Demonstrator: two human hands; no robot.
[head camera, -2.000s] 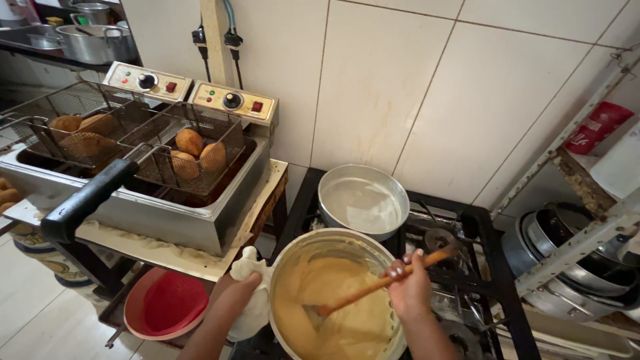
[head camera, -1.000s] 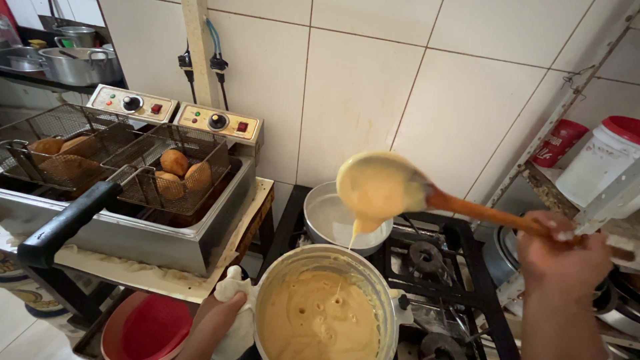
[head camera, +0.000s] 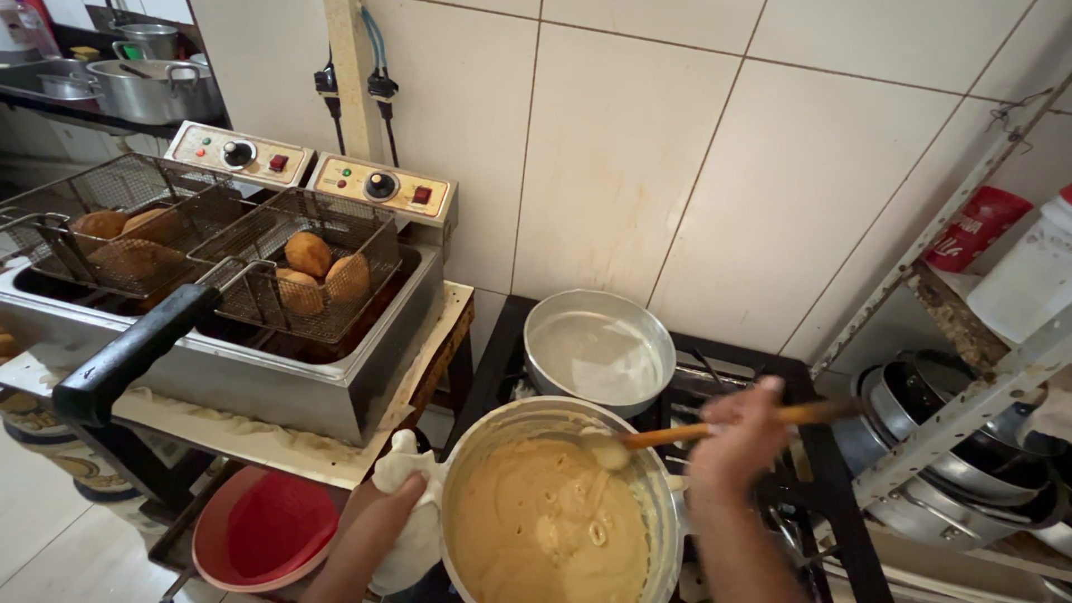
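Note:
A metal pot (head camera: 670, 536) of thick yellowish batter stands on the gas stove. My left hand (head camera: 389, 511) presses a white cloth (head camera: 412, 536) against the pot's left side. My right hand (head camera: 741, 435), slightly blurred, grips the handle of a wooden spoon (head camera: 662, 435) above the pot's right rim. The coated spoon head lies at the batter's surface near the back right wall. Ring-like marks show on the batter. Just behind the pot, a round metal pan (head camera: 599, 347) holds a clear liquid.
At the left, a double fryer (head camera: 368, 394) bears wire baskets (head camera: 335, 218) with browned fried pieces (head camera: 308, 254); a black basket handle (head camera: 138, 352) juts forward. A red basin (head camera: 268, 528) sits below. Stacked pans (head camera: 938, 502) and a metal shelf frame (head camera: 963, 419) stand close at the right.
The spoon was in the batter two seconds ago, then raised above the pot with batter dripping; now it is down at the batter again. My right hand has moved left and down since one second ago.

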